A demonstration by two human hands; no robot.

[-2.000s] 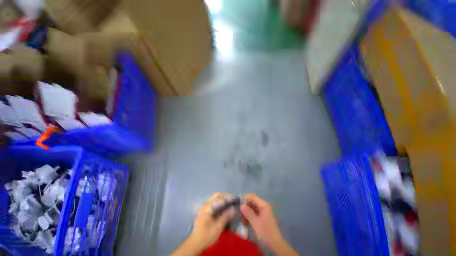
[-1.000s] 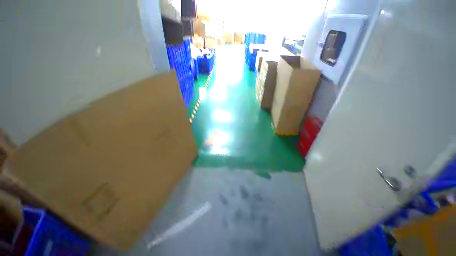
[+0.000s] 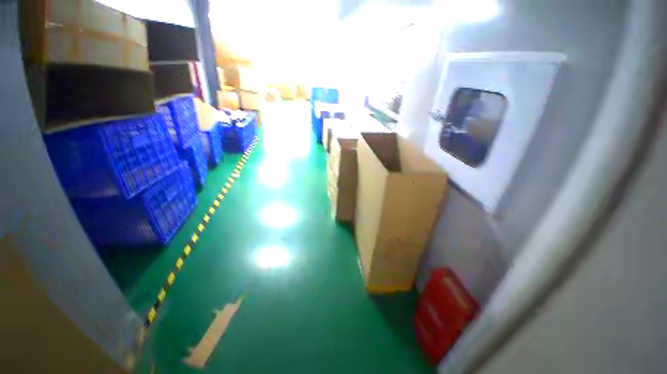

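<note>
Neither my left hand nor my right hand is in the picture. Nearest in front of me is a doorway onto a green floor [image 3: 292, 307]. A torn strip of brown material [image 3: 213, 333] lies on the floor near the bottom. A tall open brown carton [image 3: 395, 226] stands at the right of the aisle. A red box-like object [image 3: 443, 314] sits at its near right, by the wall.
Stacked blue crates [image 3: 139, 182] with cartons [image 3: 95, 36] on top line the left side, behind a yellow-and-black floor line [image 3: 191, 245]. A pale pass box door [image 3: 499, 120] with a rounded window is on the right wall. More cartons and crates stand further down the aisle.
My view has moved from the grey floor between blue crates, through the doorway, to the green aisle. Both hands, seen together around a small dark object two seconds ago, are out of the picture.
</note>
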